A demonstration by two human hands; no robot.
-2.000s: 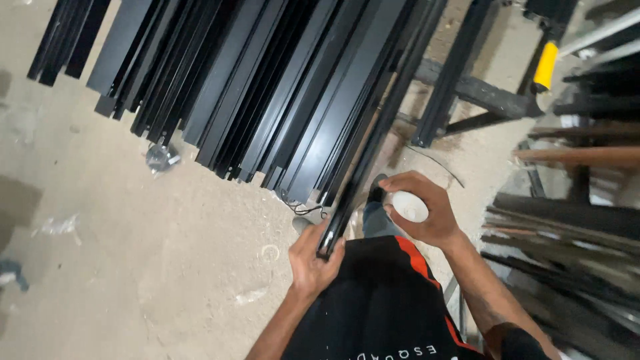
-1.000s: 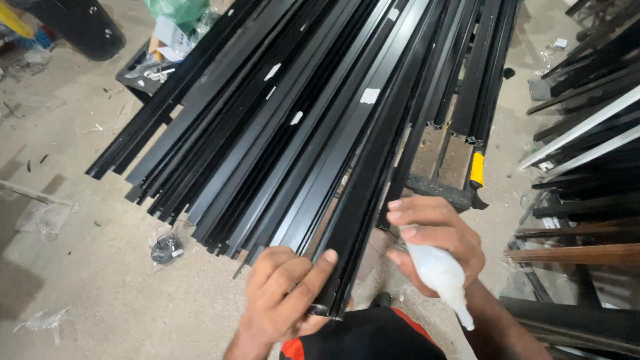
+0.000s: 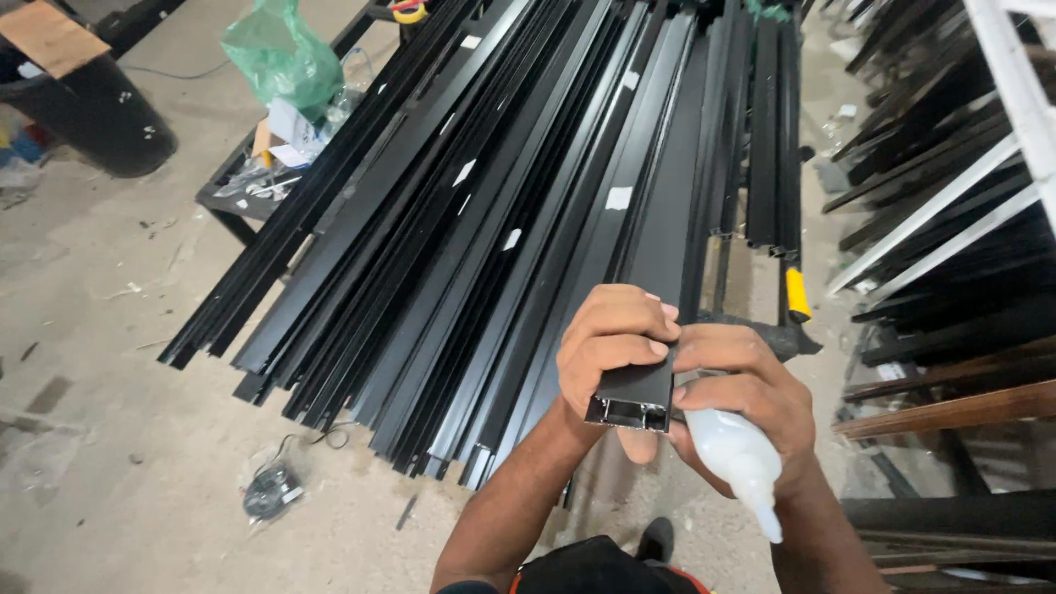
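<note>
My left hand (image 3: 615,346) grips a black metal profile (image 3: 634,386) near its cut end, which faces me and shows hollow chambers. My right hand (image 3: 747,384) holds a white translucent squeeze bottle (image 3: 734,454), its nozzle pointing down and away from the profile. The fingertips of that hand touch or nearly touch the profile's right edge. Left of my hands lie many long black metal profiles (image 3: 396,297) side by side, several with small white labels (image 3: 619,198).
At the upper left, a green plastic bag (image 3: 285,62) sits near a black bin (image 3: 107,107). A coiled black cable (image 3: 272,492) lies on the floor. A yellow-ended handle (image 3: 797,294) is right of the profiles. Racked bars (image 3: 949,379) stand along the right side.
My left hand has moved from on top of the profile to around its end, which is now raised toward me. My right hand, with the bottle, has come up against the profile. The view has shifted.
</note>
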